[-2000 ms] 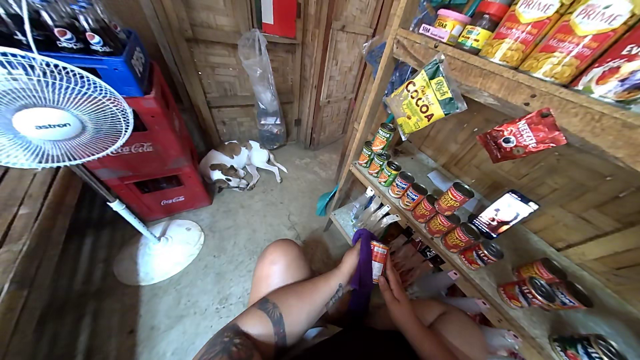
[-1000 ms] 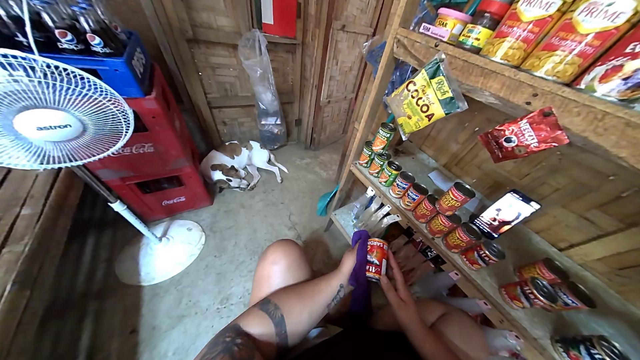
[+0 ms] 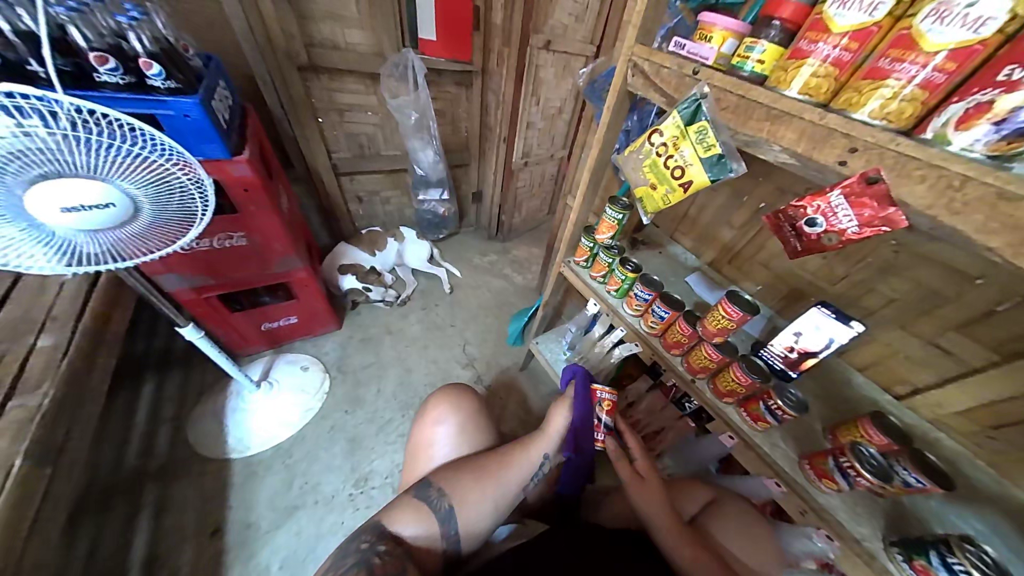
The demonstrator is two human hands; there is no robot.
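Note:
A red sardine can is held upright between my two hands, above my lap. My left hand grips a purple cloth, which lies against the can's left side. The fingers of my right hand rest on the can's lower right side. Beside them, rows of cans stand on the wooden shelf, among them green-labelled cans and corned beef cans. A lit phone leans behind the corned beef cans. More cans stand at the shelf's near end.
A white stand fan stands at the left, before red crates and a blue crate of bottles. A dog lies on the concrete floor near the door. Cocoa and coffee packets hang from the upper shelf's edge.
The can has turned in my hands, so a different side of its label shows. The purple cloth has shifted slightly against it. The cans on the shelf and the dog have not moved.

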